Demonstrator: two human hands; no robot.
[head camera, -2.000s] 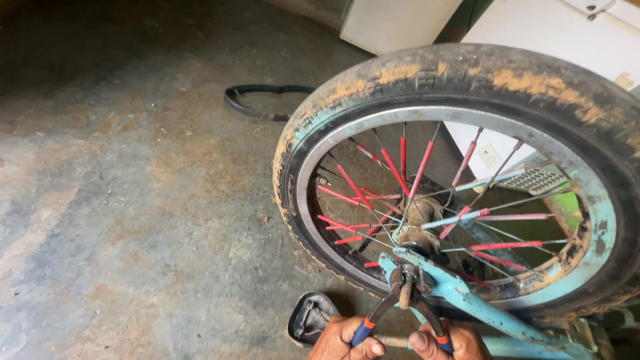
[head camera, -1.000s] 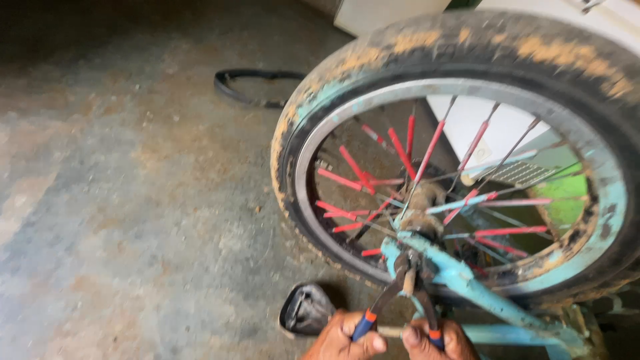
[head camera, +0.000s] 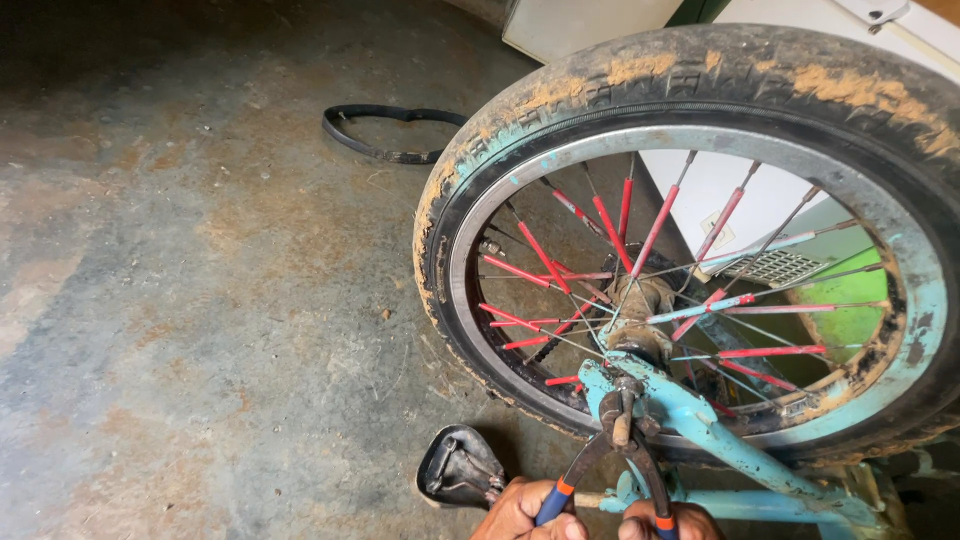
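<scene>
Both hands hold pliers (head camera: 624, 441) with blue and orange handles, one handle in each hand. My left hand (head camera: 525, 511) grips the left handle and my right hand (head camera: 670, 522) the right one. The jaws are around the axle end at the dropout of a light blue bicycle frame (head camera: 731, 446); whether they grip a nut there I cannot tell. Behind them stands the bicycle wheel (head camera: 667, 139), its muddy black tyre (head camera: 525, 112) on a worn rim, with red and blue sleeves on the spokes. The wheel hub (head camera: 637, 304) lies just above the jaws.
A bicycle saddle (head camera: 459, 466) lies underside up on the concrete floor (head camera: 247, 300), left of my hands. A black rubber loop (head camera: 360, 144) lies behind the tyre. White panels (head camera: 589, 26) and a green object (head camera: 847, 296) are beyond the wheel.
Both hands stay on the plier handles, with the jaws at the axle end throughout. The view has shifted slightly; nothing else has plainly changed.
</scene>
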